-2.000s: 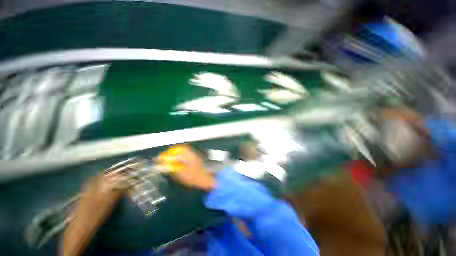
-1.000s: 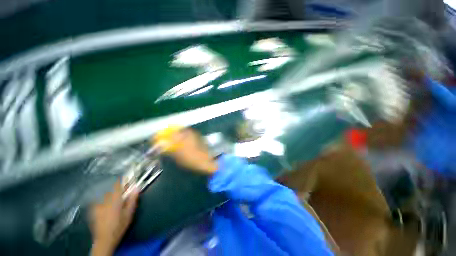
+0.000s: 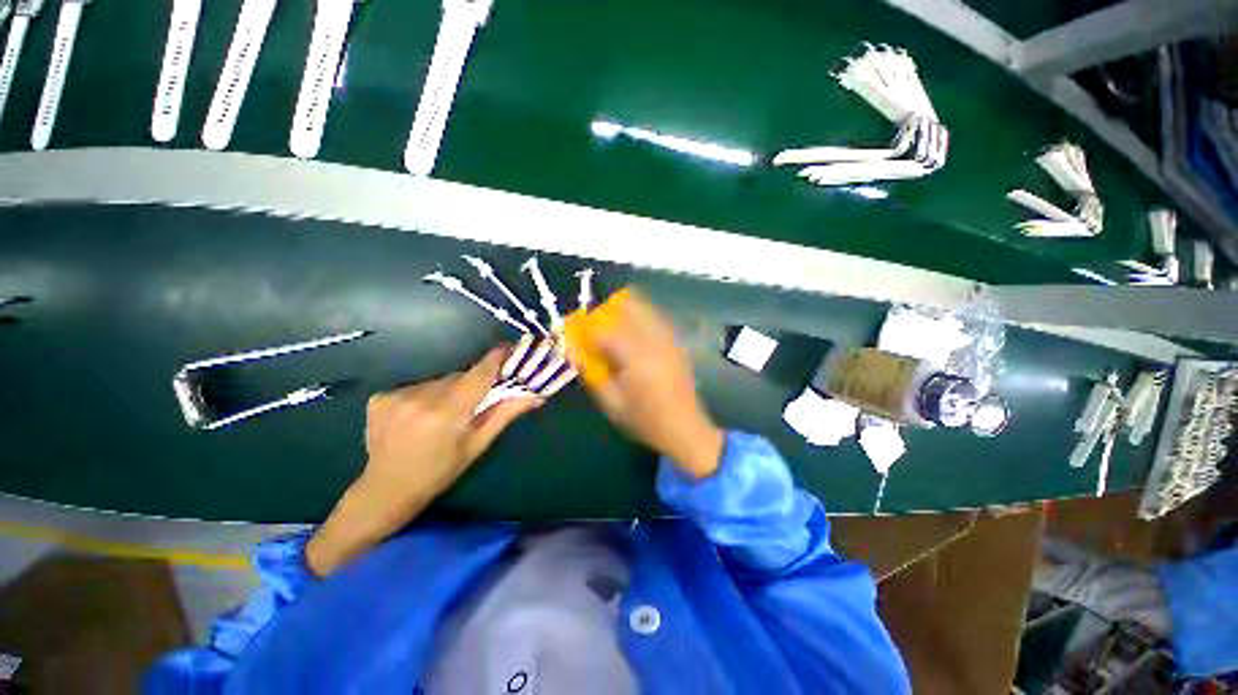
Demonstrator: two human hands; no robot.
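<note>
My left hand [image 3: 432,424] holds a bunch of white-strapped watches [image 3: 536,367], fanned out with their buckle ends pointing up and away over the dark green bench. My right hand [image 3: 649,373], with orange-yellow finger cots [image 3: 595,342] on its fingertips, touches the bunch at its right side. Whether the right fingertips pinch a wipe or a strap cannot be told. A bent U-shaped watch [image 3: 197,397] stands on edge on the bench to the left of my hands.
Right of my hands lie a white pad [image 3: 751,348], a brown-labelled bottle [image 3: 889,384], more white pads [image 3: 819,417] and a crinkled clear bag [image 3: 980,342]. Beyond the pale rail [image 3: 543,208], the green belt [image 3: 597,68] carries single watches and heaped bunches [image 3: 907,129]. A watch tray [image 3: 1189,441] and a blue sleeve [image 3: 1208,604] are at right.
The view has turned and sharpened, showing more of the bench. The watches are now fanned upward in my left hand, and my right hand is against them.
</note>
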